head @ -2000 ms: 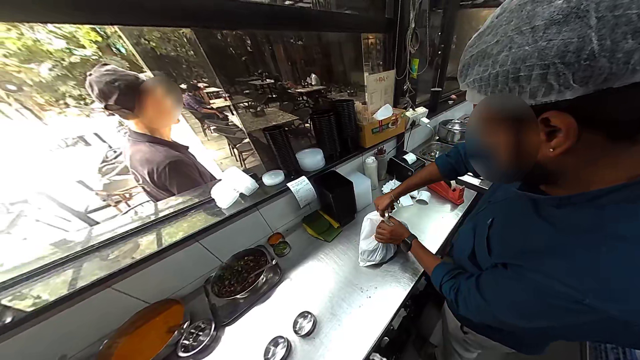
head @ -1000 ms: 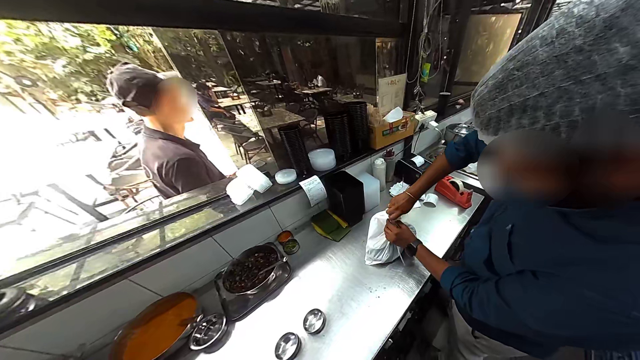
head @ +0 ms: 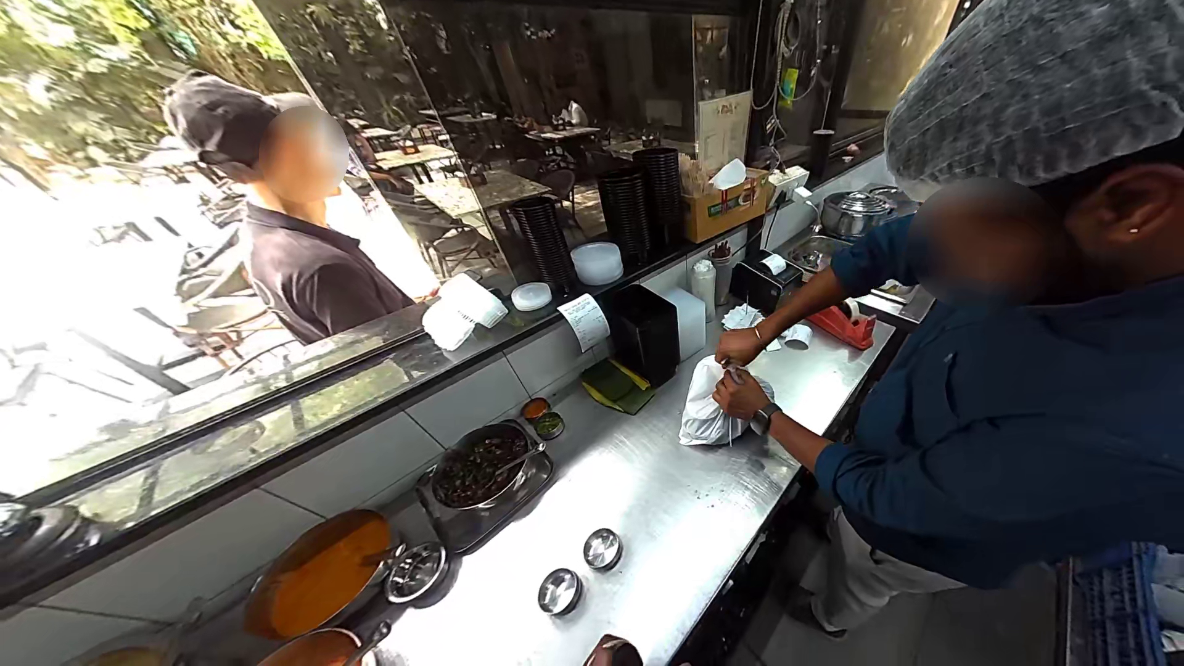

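Neither of my hands can be made out; a small brown shape [head: 612, 650] at the bottom edge is too cut off to identify. Nearest to it on the steel counter [head: 647, 481] are two small round steel bowls [head: 560, 591] [head: 602, 548]. Farther along, a co-worker in a hairnet and blue shirt [head: 1008, 416] grips the gathered neck of a filled white plastic bag [head: 705, 412]. One of the co-worker's hands [head: 740, 346] is above the other [head: 740, 395]. The bag's base rests on the counter.
At the left stand a pan of orange gravy [head: 324, 573] and a dish of dark food [head: 481, 465]. Cut leaves [head: 618, 386], a black box [head: 644, 333] and a red tape dispenser [head: 844, 324] line the counter. Another person [head: 296, 250] stands beyond the ledge.
The co-worker's hands stay at the neck of the white bag; the hand farther from me has shifted slightly around it. A brown shape has appeared at the bottom edge.
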